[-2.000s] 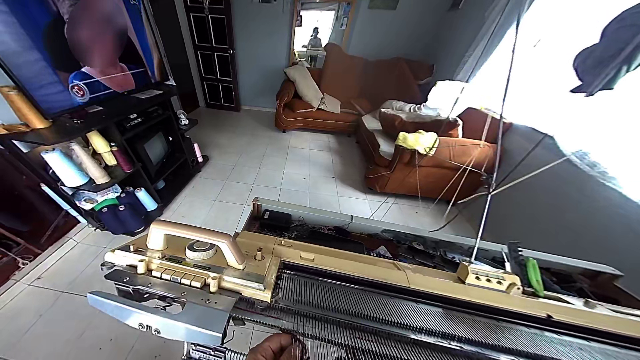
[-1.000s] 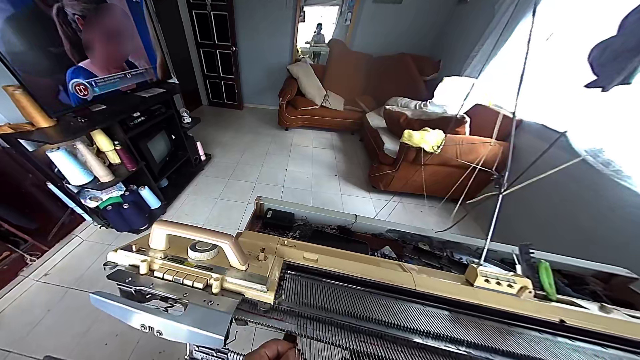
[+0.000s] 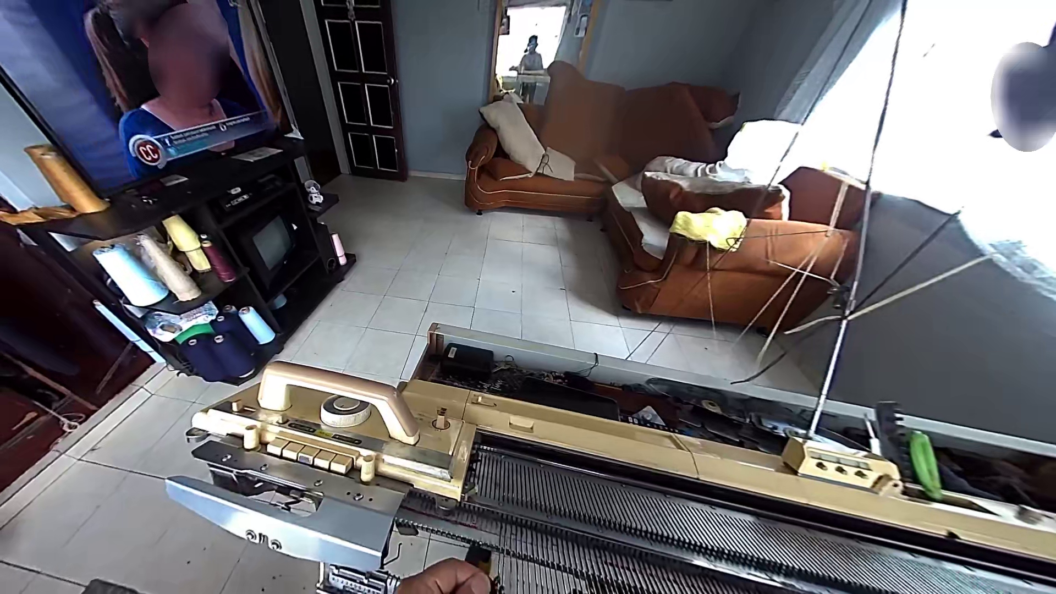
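Note:
At the bottom edge of the head view, my left hand (image 3: 445, 577) has its fingers closed on a small dark object (image 3: 478, 556), partly cut off by the frame. It is just below the needle bed (image 3: 594, 503) of a flatbed knitting machine, near the bed's left end. The beige carriage (image 3: 346, 433), with its handle and round dial, rests at that left end, up and left of the hand. A grey metal plate (image 3: 280, 524) juts from the carriage's front. My right hand is out of view.
Behind the machine, a long tray (image 3: 577, 356) holds mixed items. A yarn mast base (image 3: 841, 466) stands on the right, with thin rods and strands above. Beyond are brown sofas (image 3: 759, 264), a shelf with yarn cones (image 3: 132, 276) and a television (image 3: 165, 91).
The small dark object shows more clearly in my left hand than two seconds ago. The carriage stays at the left end of the bed. The picture on the television has changed.

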